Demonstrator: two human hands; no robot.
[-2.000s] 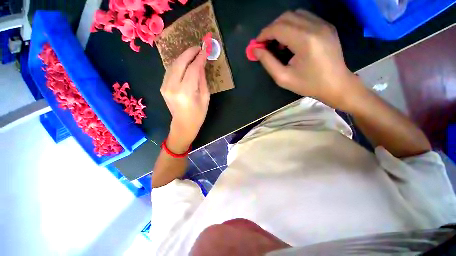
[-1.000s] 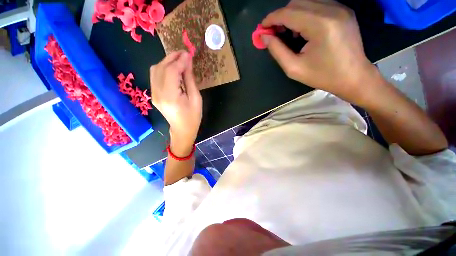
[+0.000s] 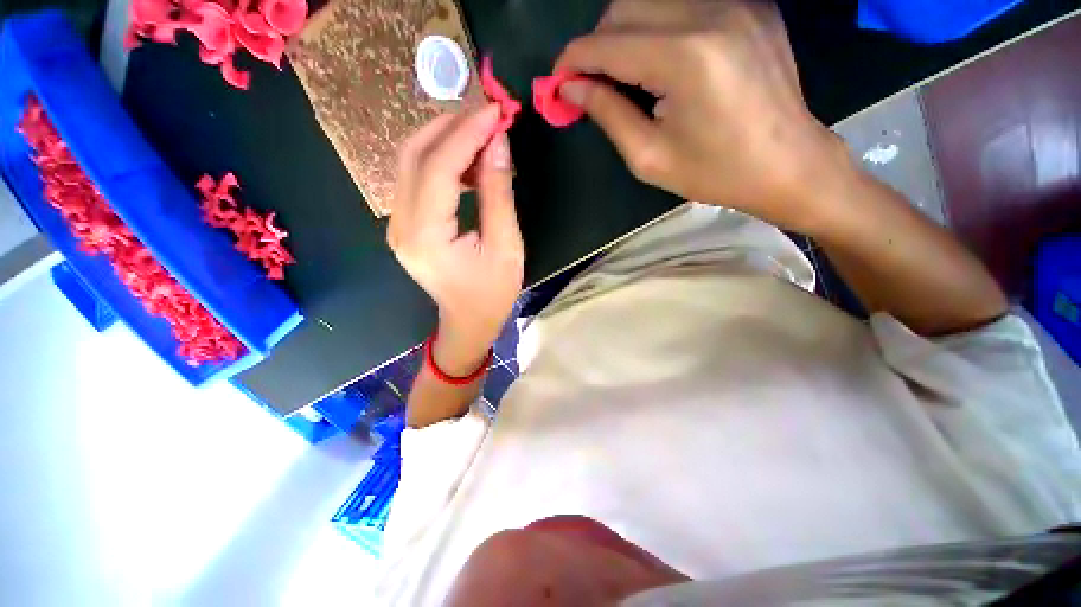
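Observation:
My left hand [image 3: 456, 213], with a red cord bracelet, pinches a small curved red piece [image 3: 498, 97] between thumb and fingers, its pointed end up. My right hand [image 3: 699, 113] pinches a round red part [image 3: 556, 101] at its fingertips. The two pieces are close together with a small gap, over the dark bench just right of the cardboard pad [image 3: 368, 95]. The white glue dish [image 3: 442, 68] sits on the pad's right side. The glue in it cannot be made out.
A blue bin [image 3: 142, 202] of small red pieces stands at the left. A small cluster of curved pieces [image 3: 242, 223] lies beside it. Larger red pieces [image 3: 219, 30] are heaped at the top left. Another blue bin [image 3: 936, 14] is cut off at the top right.
My left hand has left the glue dish with the curved piece and moved right, close to the round part. My right hand still holds the round part. The whole view has shifted.

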